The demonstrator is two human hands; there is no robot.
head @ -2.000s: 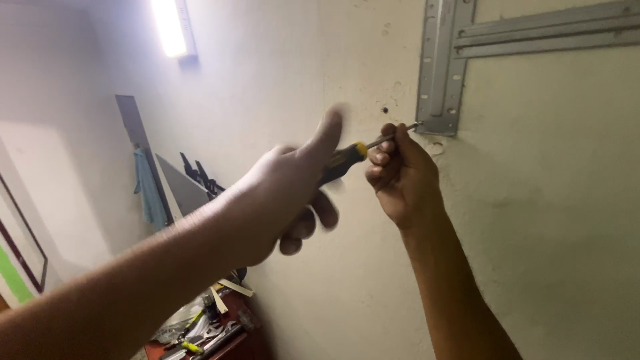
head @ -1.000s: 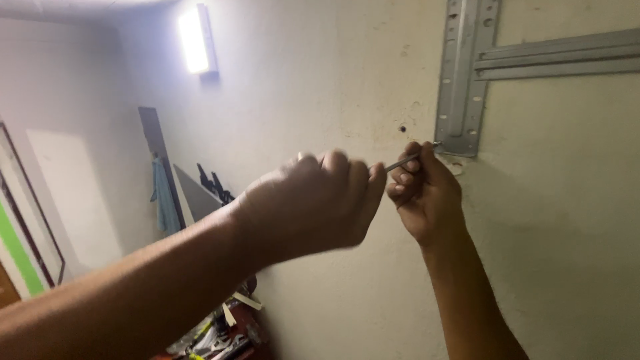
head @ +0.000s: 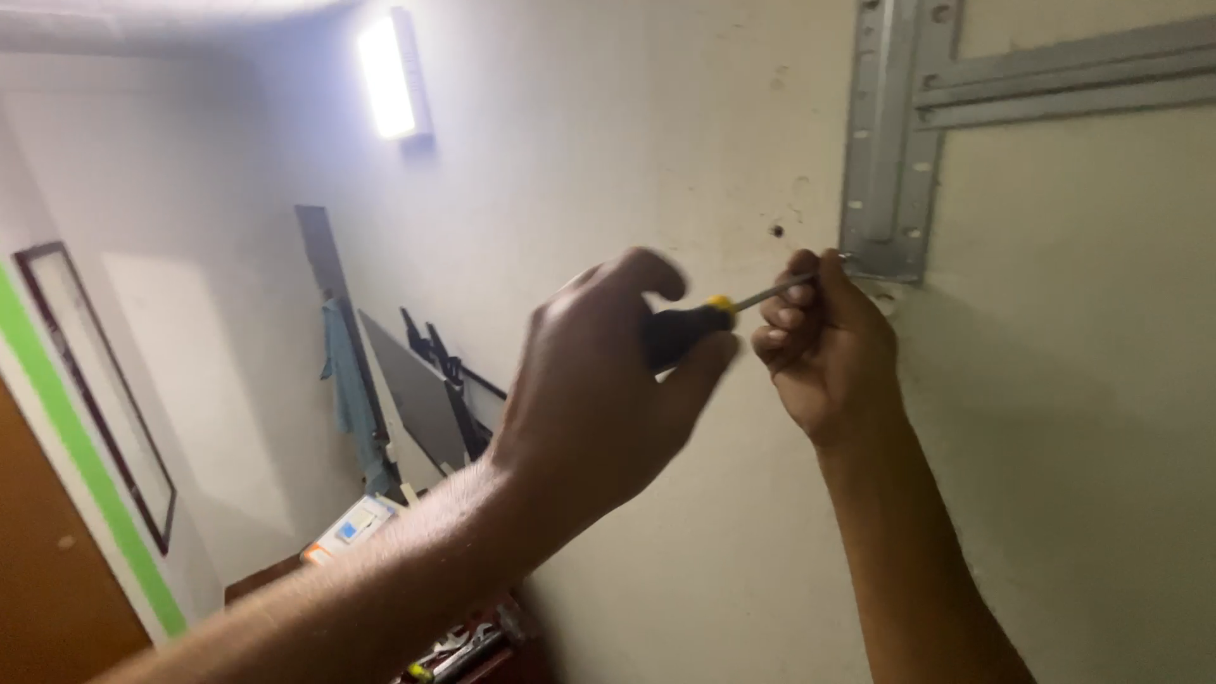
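Observation:
A screwdriver (head: pixel 679 332) with a black and yellow handle points up and right. My left hand (head: pixel 608 370) is around its handle, the upper fingers partly lifted and blurred. Near the bracket's lower corner, my right hand (head: pixel 831 342) pinches the front end of the metal shaft; its fingers hide most of the tip. A small shiny bit, perhaps a screw head, shows just beyond the fingertips. The grey slotted metal bracket (head: pixel 888 190) stands upright against the wall, with a horizontal metal rail (head: pixel 1073 85) running right from it.
A dark hole (head: pixel 777 231) is in the wall left of the bracket. A lit lamp (head: pixel 389 76) hangs at upper left. Below are a blue cloth (head: pixel 350 389), a grey panel (head: pixel 413 380), black clamps and metal tools (head: pixel 465 651) on a red surface. A framed item (head: pixel 109 389) is at far left.
My left hand has turned about the handle: its closed fist one second ago is now a looser grip, with the handle showing. My right hand stays at the bracket's lower corner.

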